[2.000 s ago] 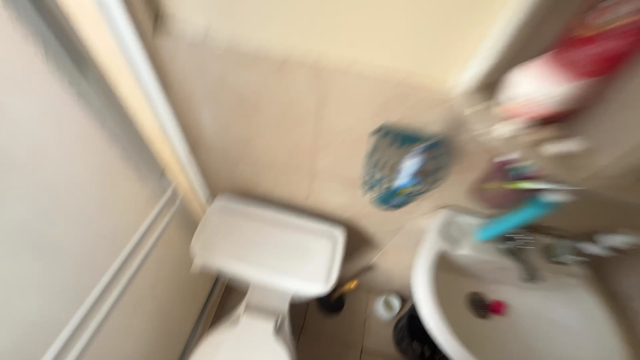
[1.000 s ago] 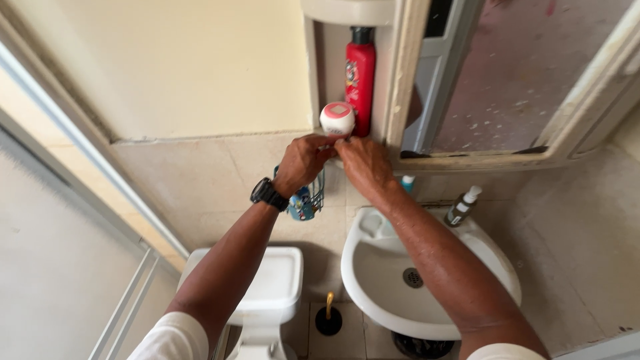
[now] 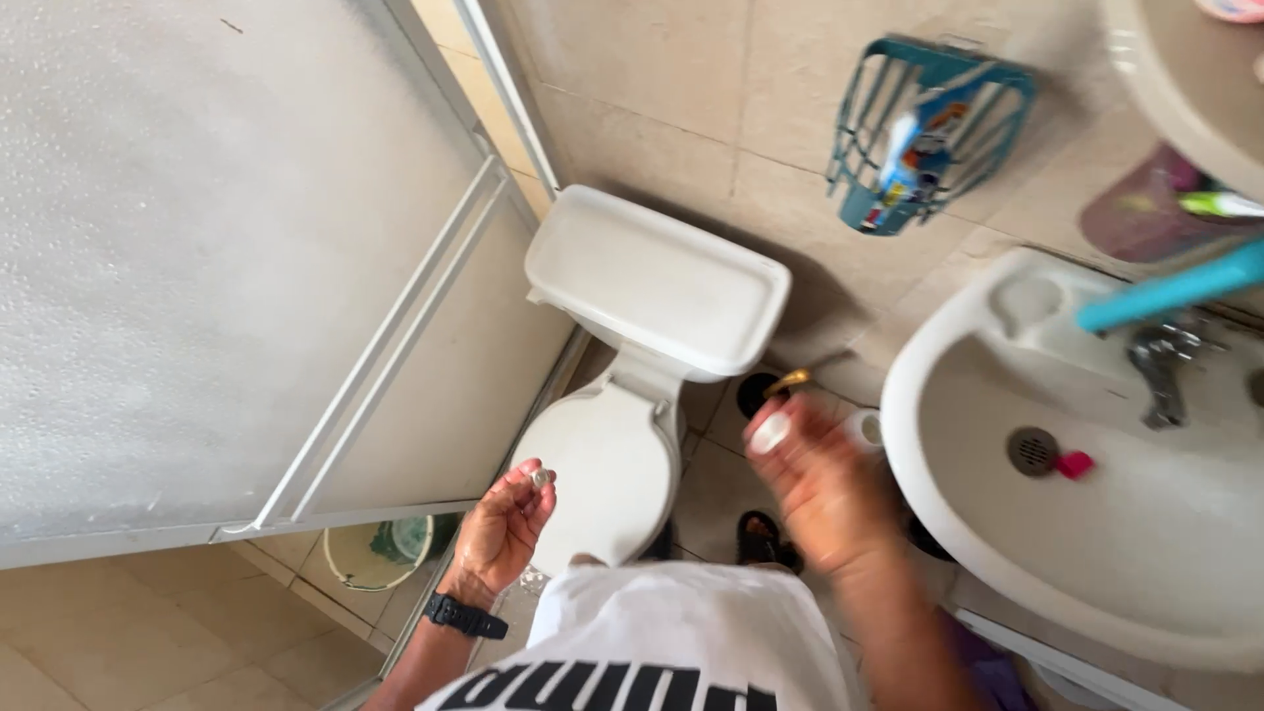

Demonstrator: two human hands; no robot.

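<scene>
My left hand point(image 3: 509, 523), with a black watch at the wrist, pinches a small whitish round piece point(image 3: 540, 477) between thumb and fingertips, in front of the closed toilet lid point(image 3: 602, 474). My right hand point(image 3: 820, 484) is blurred and holds a small white cap-like thing point(image 3: 770, 433) at its fingertips, between the toilet and the sink. What exactly either small piece is, I cannot tell.
The white sink point(image 3: 1116, 553) with its faucet point(image 3: 1157, 370) is at the right, a pink piece point(image 3: 1074, 464) by its drain. A teal wire basket point(image 3: 933, 128) hangs on the wall above. The frosted shower door point(image 3: 217, 267) fills the left; a bucket point(image 3: 378, 553) stands behind it.
My two hands were together at the wall shelf by a red bottle and a white container; now they are lower and apart, each holding a small piece. The view has tilted down.
</scene>
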